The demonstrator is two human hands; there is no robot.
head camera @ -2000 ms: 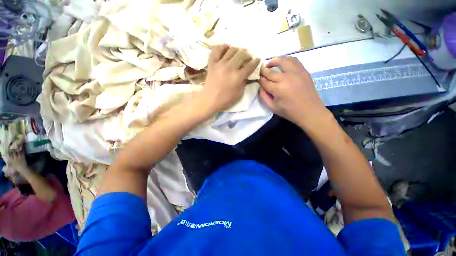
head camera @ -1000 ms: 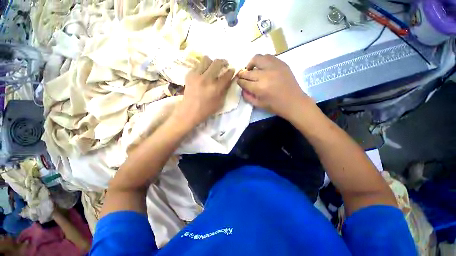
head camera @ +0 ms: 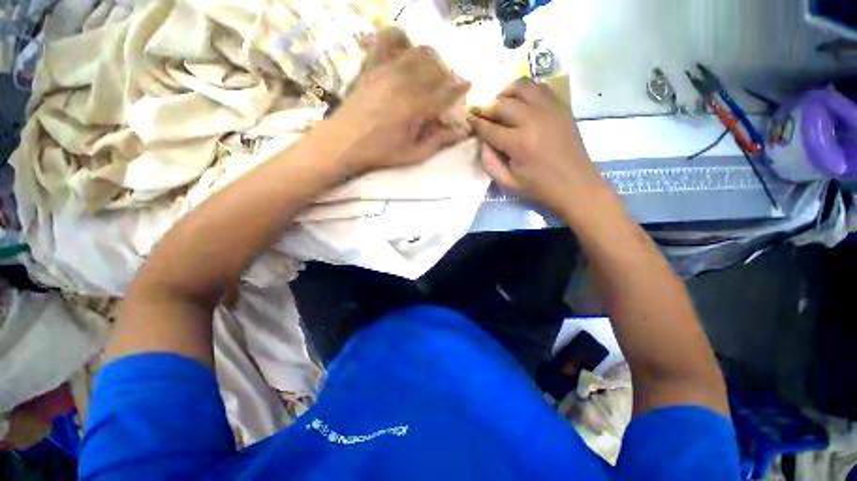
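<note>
A large crumpled heap of cream fabric point(head camera: 160, 122) lies on the left of the machine table. A paler cloth point(head camera: 404, 211) spreads under my hands and its corner hangs over the table's front edge. My left hand point(head camera: 404, 103) is bent over the fabric, with fingertips on the cloth near its edge. My right hand point(head camera: 526, 136) pinches the fabric edge between thumb and fingers, close beside my left hand. Small metal machine parts point(head camera: 513, 23) show just behind my hands. The exact stitch area is washed out by glare.
A tan block point(head camera: 558, 88) sits behind my right hand. A ruler scale point(head camera: 695, 178) runs along the front edge. Snips point(head camera: 728, 117), a small metal part point(head camera: 660, 89) and a purple-topped container point(head camera: 822, 136) are at right. A dark phone point(head camera: 575, 362) lies on white paper below.
My left hand has moved up and away over the cloth, its fingers more curled. My right hand stays at the fabric edge. The view has shifted, and more pale cloth shows below my hands.
</note>
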